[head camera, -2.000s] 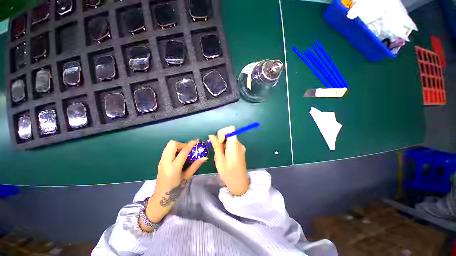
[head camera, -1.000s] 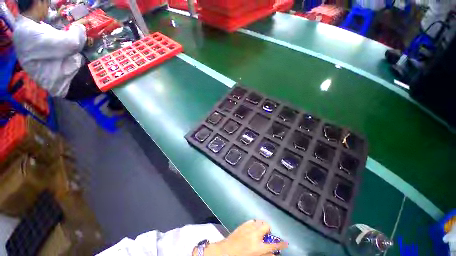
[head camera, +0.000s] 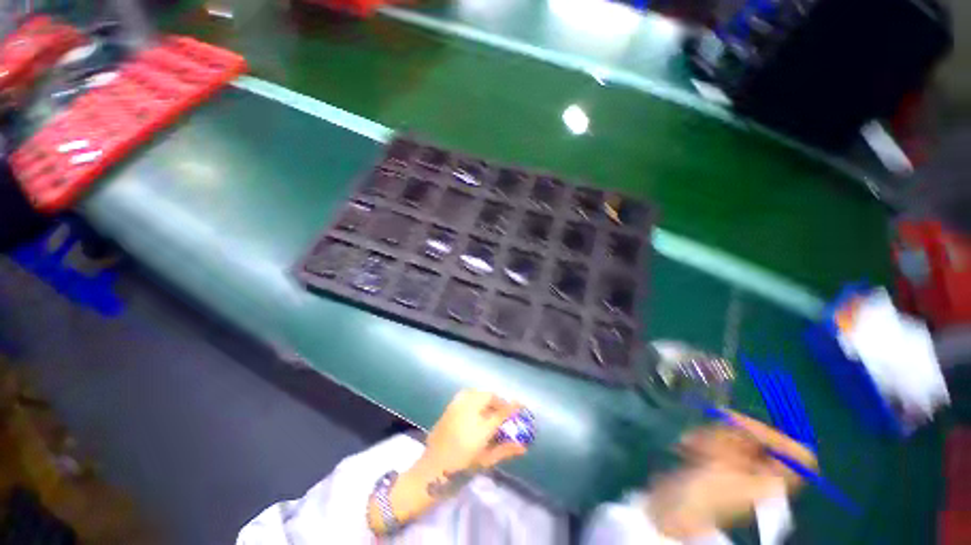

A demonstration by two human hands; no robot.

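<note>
My left hand (head camera: 475, 431) holds a smartwatch body (head camera: 516, 427) with a lit blue-white screen, in front of the black foam tray's near edge. My right hand (head camera: 724, 474) is blurred, to the right, and holds a thin blue stick (head camera: 809, 475) that points down to the right. The black foam tray (head camera: 468, 332) holds rows of dark watch bodies in square pockets; at least one pocket shows no watch. The fingertips of my right hand are too blurred to see clearly.
A clear bottle (head camera: 687, 369) stands at the tray's right corner. Spare blue sticks (head camera: 780, 399) lie right of it. A white wipe (head camera: 774, 518) is beside my right hand. A blue bin (head camera: 858, 367) with white cloths stands at right. A red-orange tray (head camera: 122, 115) lies at upper left.
The view has swung right since one second ago, so the tray sits further left. My right hand with the blue stick has come into view. My left hand still holds the watch body.
</note>
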